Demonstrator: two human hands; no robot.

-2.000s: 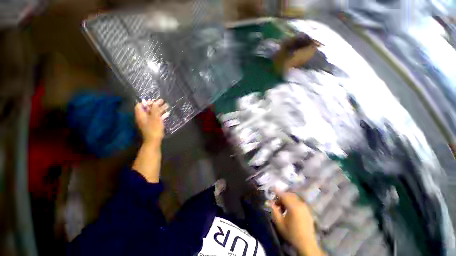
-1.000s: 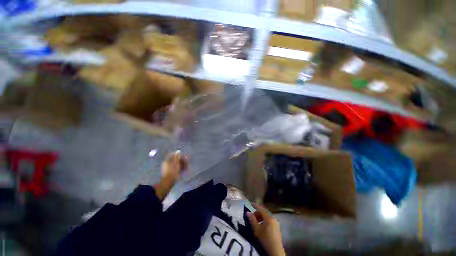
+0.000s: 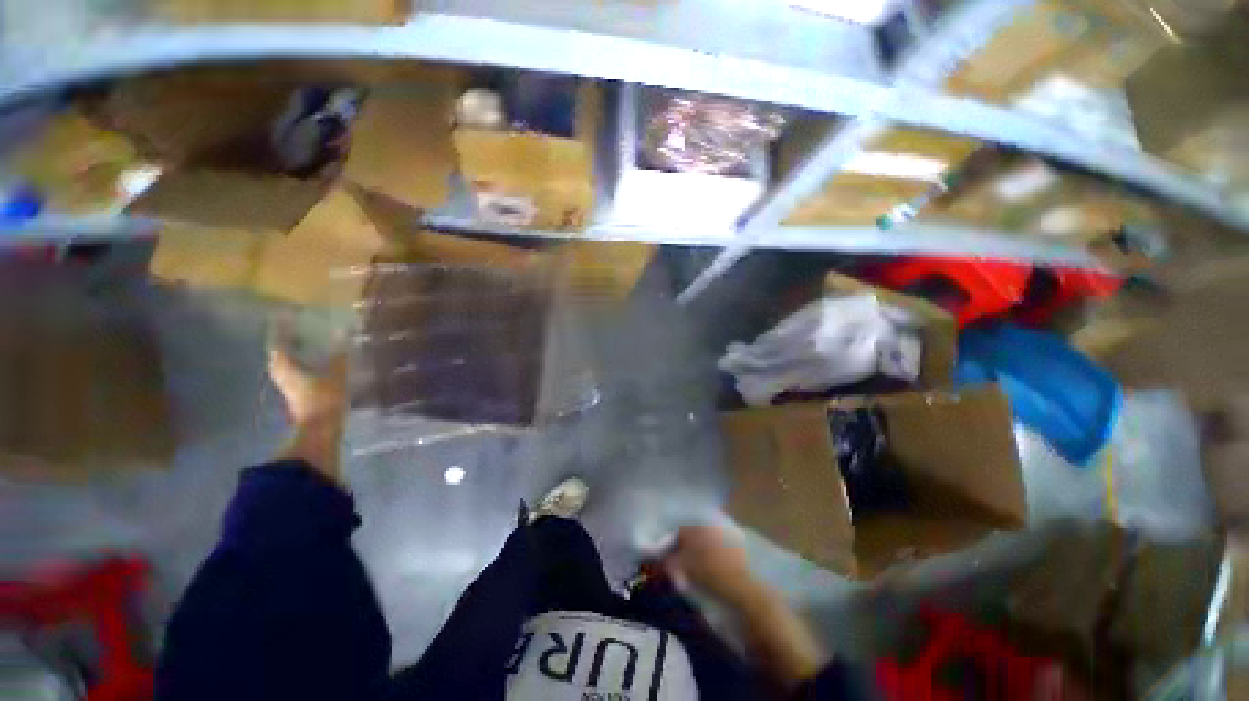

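Observation:
My left hand (image 3: 310,394) is raised at the left and holds an edge of a large clear plastic bag (image 3: 445,436). The bag spreads to the right of the hand, over the floor and an open carton (image 3: 459,336) seen through it. My right hand (image 3: 712,559) is low, just right of my body, blurred, with the fingers bent. A small pale patch shows by its fingertips; I cannot tell whether it is held.
Shelves with brown cartons (image 3: 527,178) run across the top. An open carton with dark contents (image 3: 945,473) stands at the right, beside a white bundle (image 3: 836,342) and a blue bag (image 3: 1048,390). Red stools (image 3: 82,609) show at the lower left and lower right.
The view has swung from the green table to the shelves and floor cartons. My left hand has moved out to the left with the clear bag. My right hand stays low near my body.

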